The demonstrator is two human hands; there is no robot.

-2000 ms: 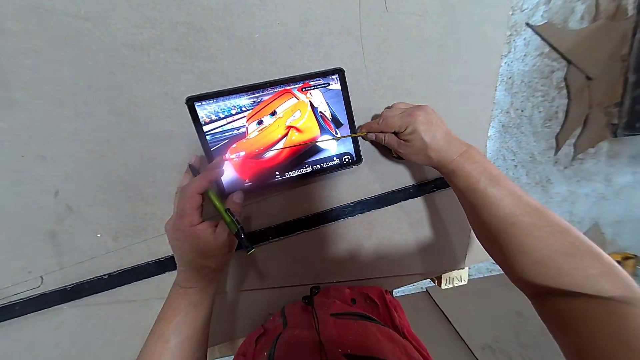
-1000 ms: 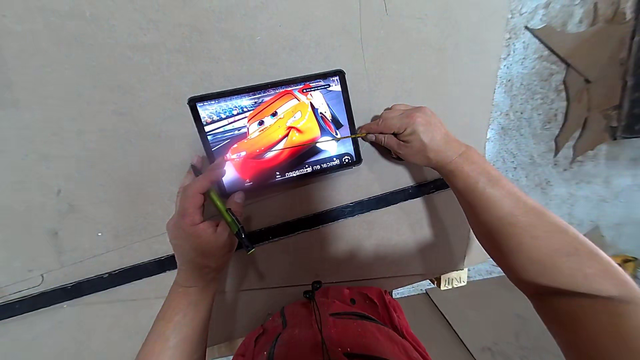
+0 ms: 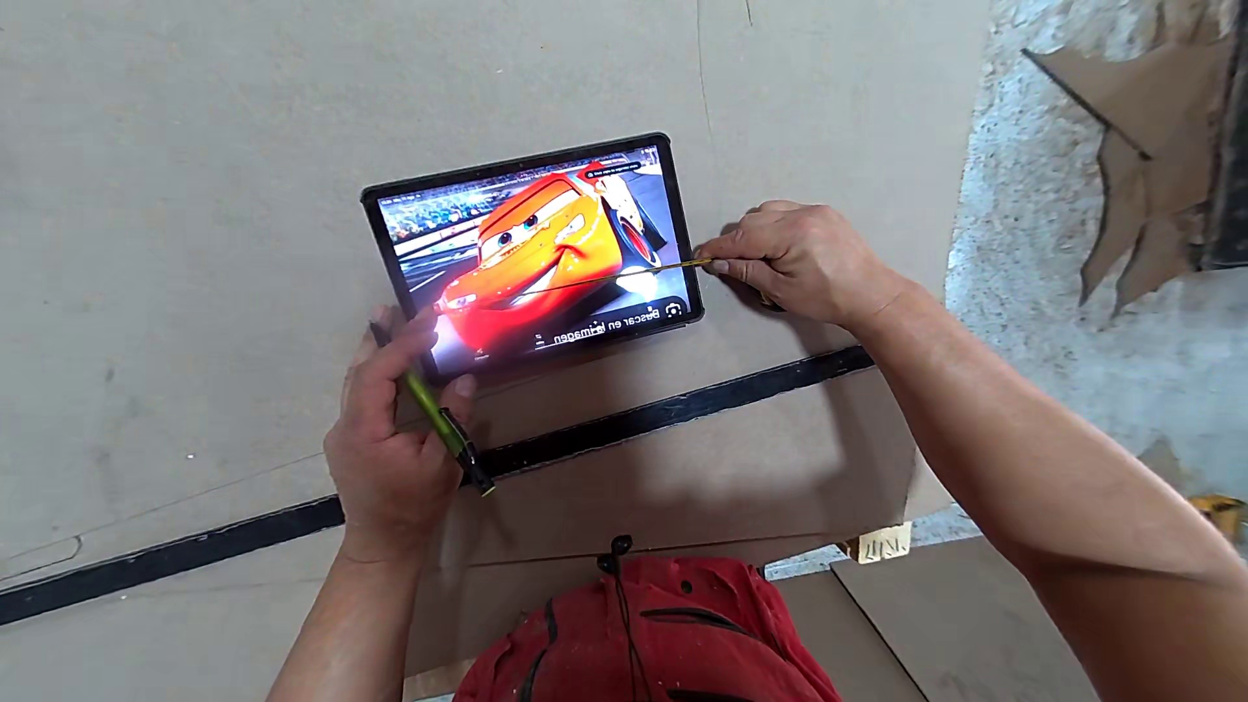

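Observation:
A tablet in a dark case [image 3: 531, 253] lies tilted on the board, its lit screen showing a red cartoon car. My left hand [image 3: 395, 429] is at its lower left corner, a fingertip against the screen, with a green and black pen [image 3: 434, 409] held between the fingers. At the tablet's right edge my right hand [image 3: 795, 258] pinches the yellow end of a thin tape measure [image 3: 697, 262]. The thin strip runs across the screen towards my left fingertip; its far end is hard to make out in the glare.
A large brown board [image 3: 195, 292] carries the tablet. A black strip [image 3: 673, 409] crosses it below, from lower left to right. Jagged cut board pieces [image 3: 1150, 146] lie at the upper right on a mottled floor [image 3: 1024, 273]. A wood block with markings [image 3: 884, 544] is near the board's lower edge.

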